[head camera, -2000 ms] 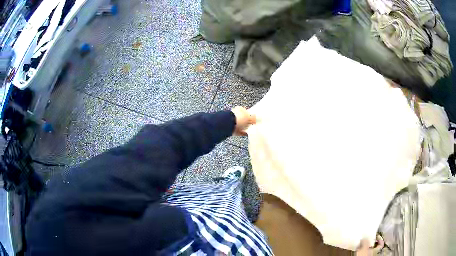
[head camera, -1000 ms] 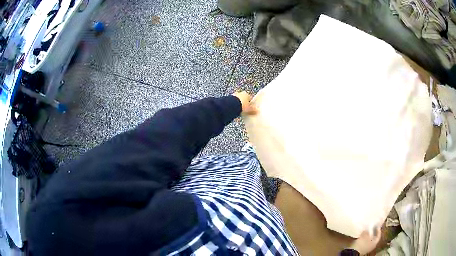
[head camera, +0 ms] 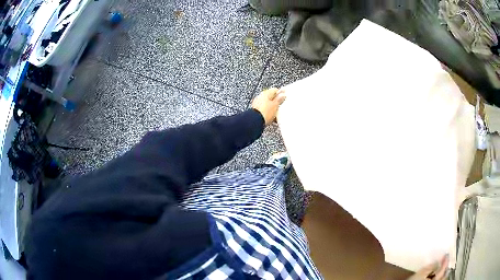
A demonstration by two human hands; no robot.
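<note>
A wide cream cut panel [head camera: 378, 142] with curved edges is spread over a brown cardboard sheet [head camera: 345, 235]. My left hand [head camera: 267, 105] pinches the panel's left corner between thumb and fingers. My right hand [head camera: 435, 269] is at the panel's lower right corner, partly cut off by the bottom edge of the picture, with its fingers on the cloth's edge. The panel is overexposed, so its surface detail does not show.
An olive-green sack [head camera: 312, 35] lies beyond the panel, with a beige bundle [head camera: 471, 24] at the upper right. Stacked cream pieces [head camera: 482, 235] lie at the right. A white trough [head camera: 57, 41] on blue wheels stands at the far left on speckled tiles [head camera: 164, 71].
Over the last second the panel's lower corner and my right hand have moved right and slightly down. My left hand has risen slightly with the left corner. The view has shifted since the earliest frame.
</note>
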